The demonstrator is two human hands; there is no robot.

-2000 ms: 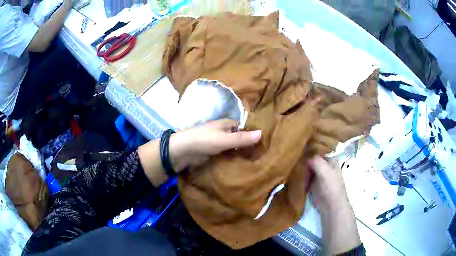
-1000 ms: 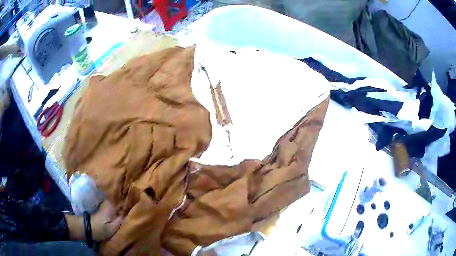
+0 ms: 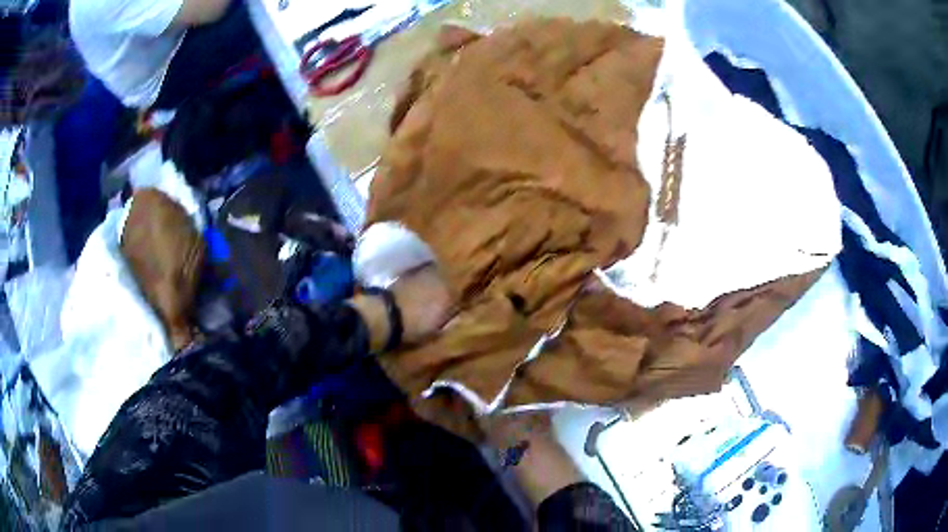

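Observation:
A large brown-and-white garment piece (image 3: 520,156) lies spread over the white table, wrinkled brown side up at the left and middle. Its white backing (image 3: 748,197) shows at the right, with a narrow brown strip in it. My left hand (image 3: 424,301) holds the left edge beside a rounded white part; its fingers are blurred. My right hand (image 3: 523,436) is at the white-edged near rim, low in the view. Its fingers are hidden by the fabric, so its grip cannot be told.
The sewing machine (image 3: 743,468) stands at the lower right. Red-handled scissors (image 3: 336,67) lie on a tan board (image 3: 353,125) at upper left. Black and white offcuts (image 3: 884,281) lie along the right. A person's arm (image 3: 203,10) shows at the top left. Brown-and-white pieces (image 3: 161,255) are heaped at the left.
The garment piece was bunched between both hands, then became spread with its white backing showing. The view has since shifted, and my right hand has come back into view at the near edge.

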